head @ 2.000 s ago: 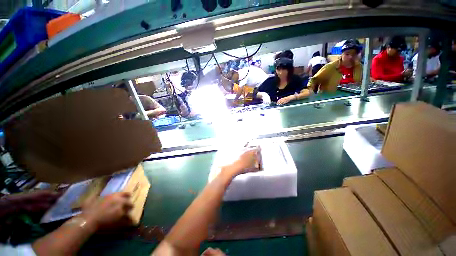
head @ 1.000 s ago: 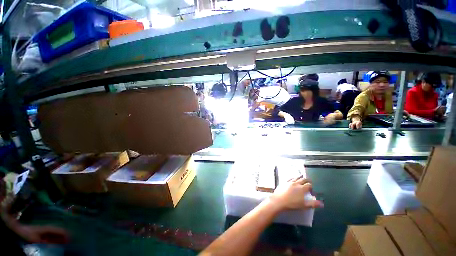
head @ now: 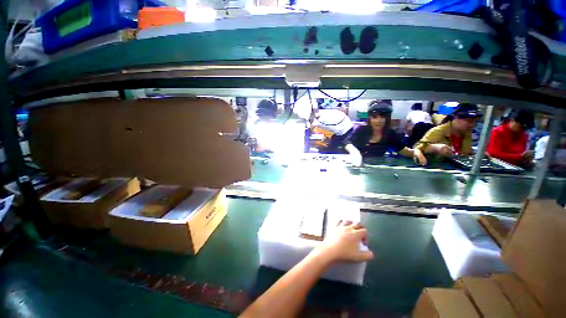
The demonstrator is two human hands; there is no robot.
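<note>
A white foam tray (head: 291,248) lies on the green conveyor belt in front of me. A small narrow brown accessory box (head: 313,225) lies in its top. My left hand (head: 346,242) reaches in from the bottom centre and grips the tray's right part, with its fingers over the right edge. The lamp glare washes out the tray's far side. My right hand is not in view.
Two open cartons (head: 208,220) with foam trays stand at left, below a large brown cardboard flap (head: 136,140). Another foam tray (head: 456,248) and brown boxes (head: 447,304) are at right. A green shelf (head: 236,49) crosses above. People sit opposite.
My left hand has moved from the accessory box to the tray's right edge. The view has turned. The other hand seen at the left carton, perhaps another person's, is gone.
</note>
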